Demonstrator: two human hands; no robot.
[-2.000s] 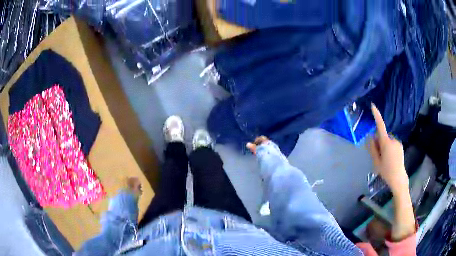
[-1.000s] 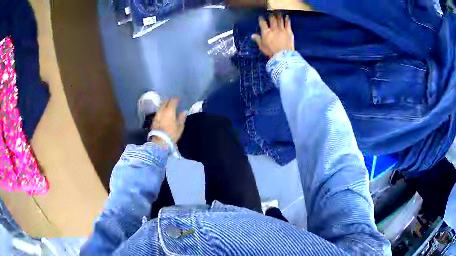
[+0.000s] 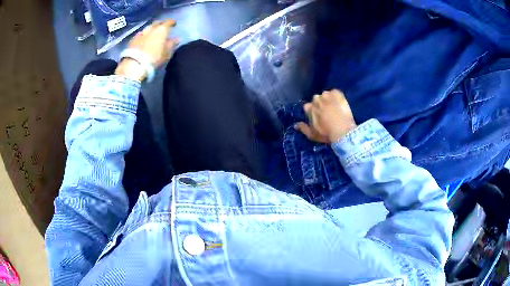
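My left hand (image 3: 150, 46) is at the upper left, fingers apart and slightly blurred, beside a dark garment in a poly bag (image 3: 126, 15) with a small white label. No grasp shows there. My right hand (image 3: 329, 117) lies over the heap of loose dark blue denim garments (image 3: 391, 95), fingers curled. The frame does not show whether it grips cloth. A loose clear poly bag (image 3: 274, 53) with a white edge strip lies beside the heap, left of and above my right hand.
A brown cardboard carton (image 3: 28, 106) with dark handwriting stands on the left. A bit of pink cloth (image 3: 8, 272) shows at the lower left edge. My dark-clad knees are bent in the middle. Grey floor (image 3: 196, 19) shows at the top. Dark, cluttered items are at the lower right.
I have lowered myself, and my knees fill the middle. My left hand has moved up toward the bagged garment. My right hand has come down from the top of the denim and curled.
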